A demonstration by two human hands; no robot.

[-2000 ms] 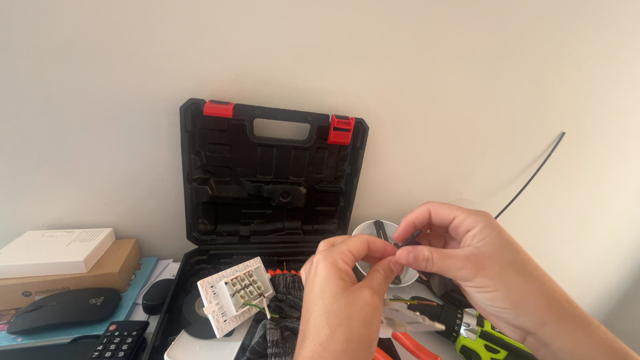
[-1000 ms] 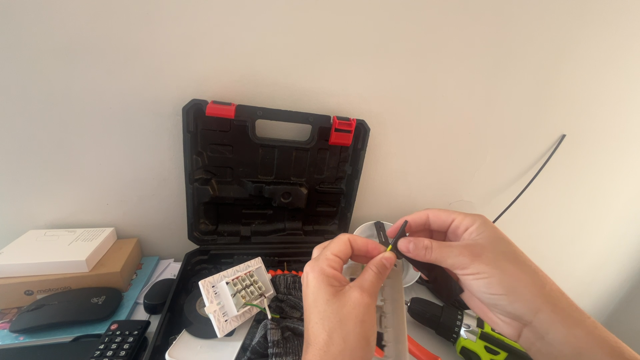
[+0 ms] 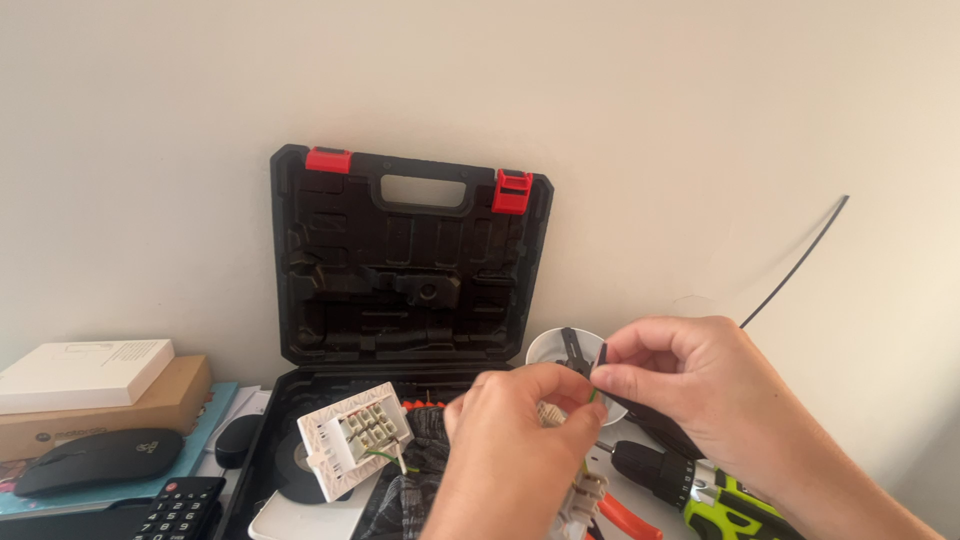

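Observation:
My left hand [image 3: 525, 442] pinches a thin green wire [image 3: 594, 394] between thumb and fingertips. Close beside it, my right hand [image 3: 675, 367] grips a black strip [image 3: 602, 356], perhaps tape or cable sheath, against the wire. Below my hands, partly hidden, is a white plastic terminal part [image 3: 583, 499]. To the left, a white wall-plate module [image 3: 356, 439] with terminals and a short green wire lies tilted over the toolcase. Behind my fingers stands a white round container [image 3: 544, 346] with a black flat piece [image 3: 574, 349] in it.
An open black toolcase [image 3: 412, 255] leans its lid against the wall. A green-black cordless drill [image 3: 720, 499] and orange handles [image 3: 626, 517] lie at lower right. Boxes [image 3: 82, 375], a mouse [image 3: 101, 459] and a remote control [image 3: 180, 510] are at left. A black cable [image 3: 799, 262] sticks up at right.
The white terminal part under my hands has shifted and tilted since a second ago. The fingers of both hands have moved slightly around the wire and black strip.

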